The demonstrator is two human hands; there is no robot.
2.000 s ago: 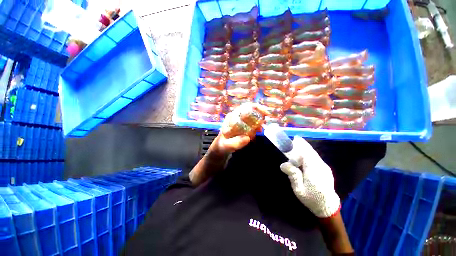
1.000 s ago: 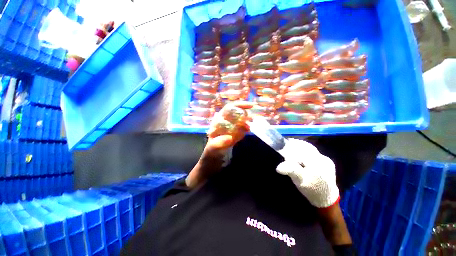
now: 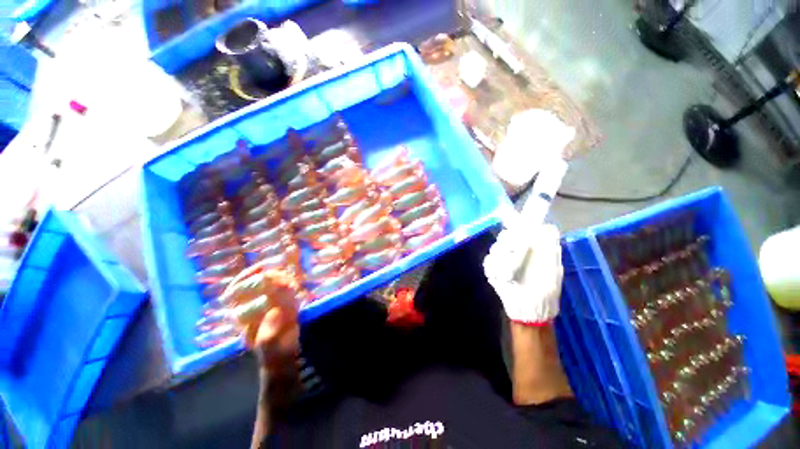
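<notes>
My bare left hand [image 3: 274, 326] is over the near left part of the blue tray [image 3: 474, 180], its fingers around a glossy orange-grey fish-shaped piece [image 3: 250, 294]. Rows of similar pieces [image 3: 368, 228] lie in the tray. My right hand [image 3: 525, 274], in a white knit glove with a red cuff edge, holds a whitish syringe [image 3: 544, 195] just off the tray's right corner. The syringe points up and away from me, towards a white translucent cup [image 3: 533, 140]. The syringe is apart from the piece in my left hand.
A smaller blue crate [image 3: 66, 307] is at the left. Stacked crates at the right [image 3: 605, 298] hold brown rows on top. A dark pot [image 3: 259, 66] stands behind the tray. Another syringe [image 3: 497, 46] lies on the bench. Wheeled equipment [image 3: 712, 133] stands on the floor, upper right.
The view has turned right. The syringe has moved away from the left-hand piece to the right, its tip now pointing up. The left hand has moved over the tray with the piece.
</notes>
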